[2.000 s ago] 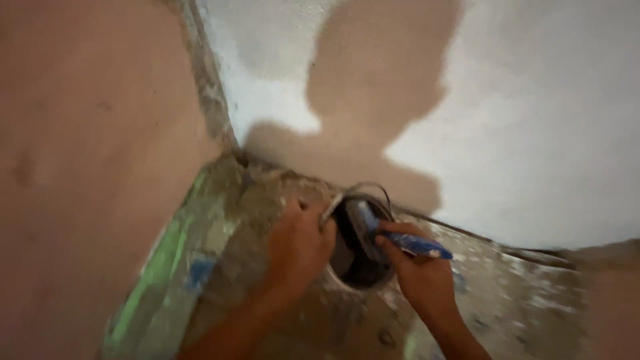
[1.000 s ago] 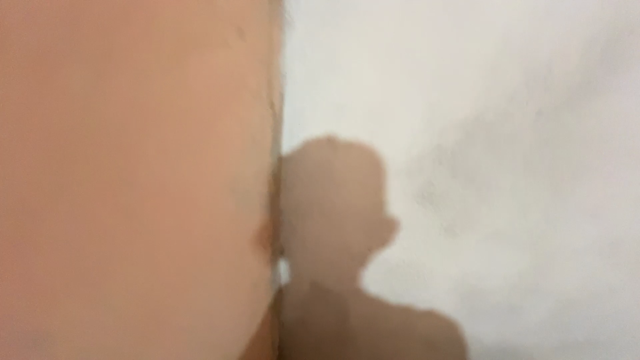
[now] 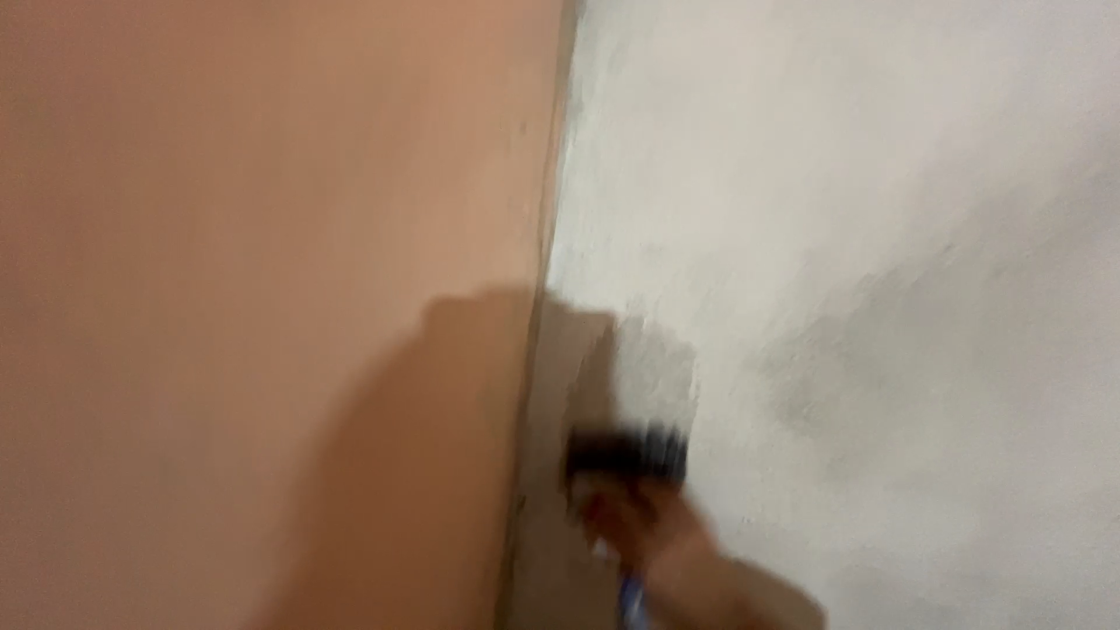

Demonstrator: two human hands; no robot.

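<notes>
Low in the head view, my right hand (image 3: 652,534) grips a wide paintbrush (image 3: 626,453) with dark bristles and a blue handle. The bristles touch, or nearly touch, the whitish wall (image 3: 840,262), just right of the corner. Above them a damp-looking grey patch (image 3: 656,367) shows on that wall. Motion blurs both the hand and the brush. My left hand is out of the frame.
An orange-brown wall (image 3: 262,219) fills the left side and meets the whitish wall at a rough vertical corner seam (image 3: 541,254). A shadow falls across both walls around the corner. Greyer, uneven patches mark the whitish wall farther right.
The view has swung up from the round opening, where both hands were two seconds ago, to the walls. The brush in my right hand is now at the whitish wall, and a grey patch has appeared there.
</notes>
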